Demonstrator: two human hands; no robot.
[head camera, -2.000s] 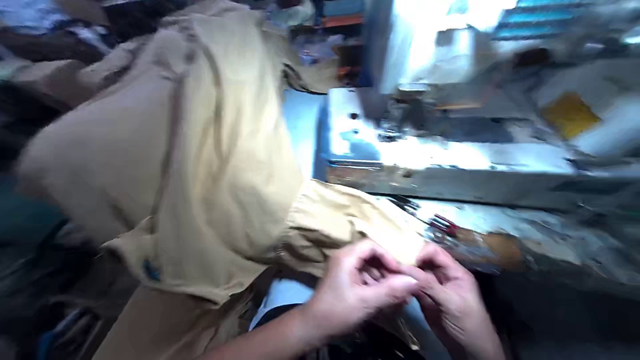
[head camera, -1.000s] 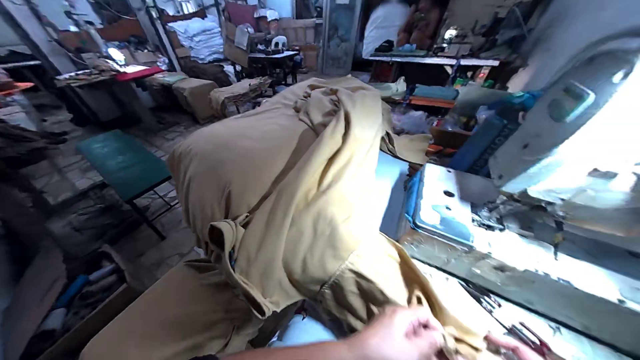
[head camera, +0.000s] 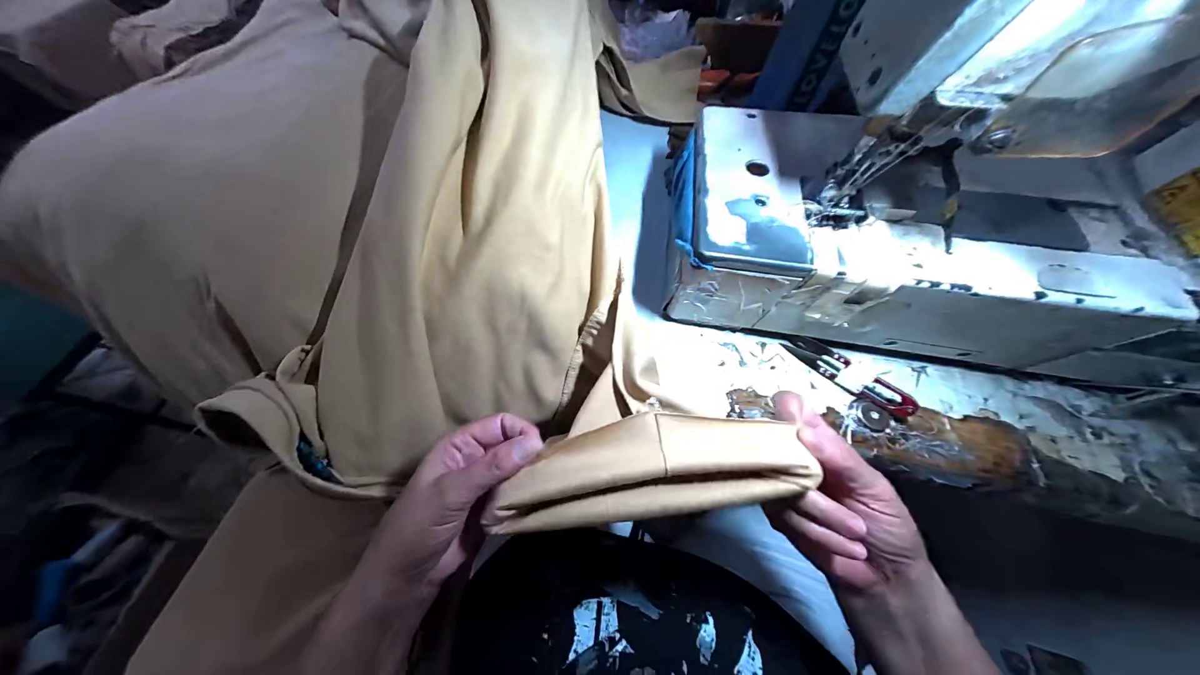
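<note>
A folded tan fabric band (head camera: 656, 469) with a seam across it is stretched between my two hands. My left hand (head camera: 459, 497) pinches its left end between thumb and fingers. At the right end, my right hand (head camera: 844, 497) grips the fold, thumb on top. The band joins a large heap of tan cloth (head camera: 506, 253) that spreads over the left and lies against the table. Up and to the right stands an industrial sewing machine (head camera: 750, 216), its presser foot and needle area lit brightly. Red-handled thread snips (head camera: 886, 396) lie on the table below the machine bed.
A metal bobbin or disc (head camera: 874, 414) and loose threads lie on the worn table edge (head camera: 975, 445). Below my hands is a round black surface (head camera: 637, 609) with pale patches. A blue box-like object with lettering (head camera: 806, 56) stands behind the machine.
The view has swung down and right from the room. My hands, partly cut off at the bottom edge one second ago, are now apart, with the tan band held taut between them.
</note>
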